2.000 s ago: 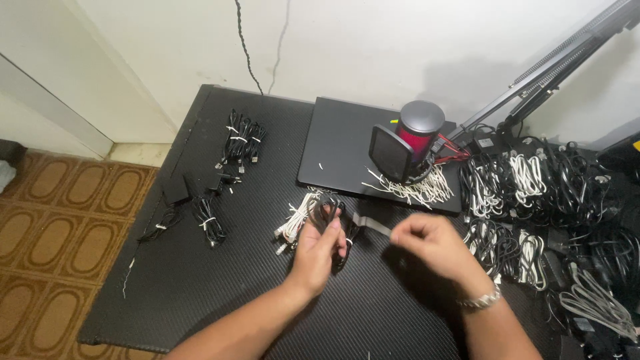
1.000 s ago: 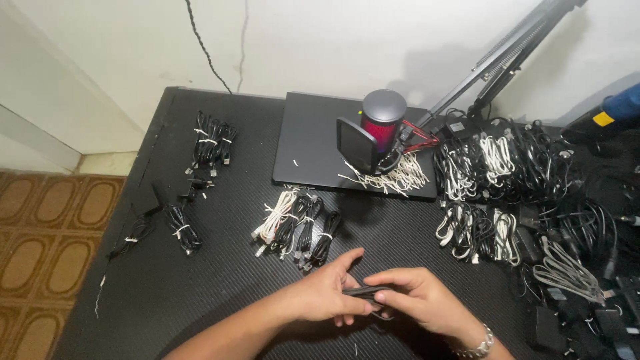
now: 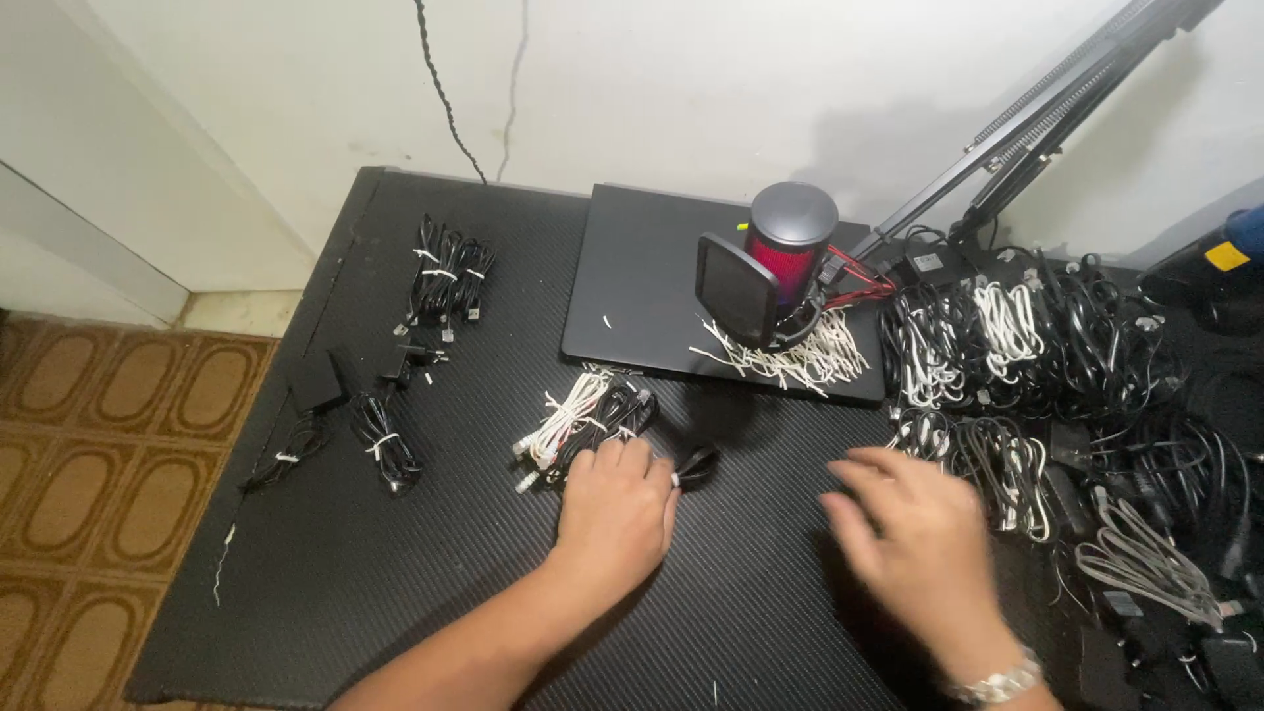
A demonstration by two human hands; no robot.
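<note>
My left hand point(image 3: 617, 504) lies over the lower part of a row of tied cables near the middle of the table; its fingertips are hidden, so I cannot tell whether they grip any. In that row are a white cable bundle point(image 3: 571, 417) and black cable bundles point(image 3: 620, 405). A small black coiled cable with a white tie point(image 3: 697, 467) is just right of the hand. My right hand point(image 3: 904, 523), blurred, hovers over the table with nothing in it, fingers apart, left of the large group of bundled cables point(image 3: 997, 464).
A closed black laptop point(image 3: 652, 267) carries a pile of white ties point(image 3: 800, 355) beneath a microphone point(image 3: 785, 247) on a boom arm point(image 3: 1027, 128). Black cable bundles point(image 3: 449, 272), an adapter point(image 3: 321, 380) and another tied cable point(image 3: 385, 439) lie on the left of the black table point(image 3: 474, 583).
Both hands held a black cable together a second ago; now they are apart. The left has moved up to the middle row, the right away to the right. A small black coil now shows beside the left hand.
</note>
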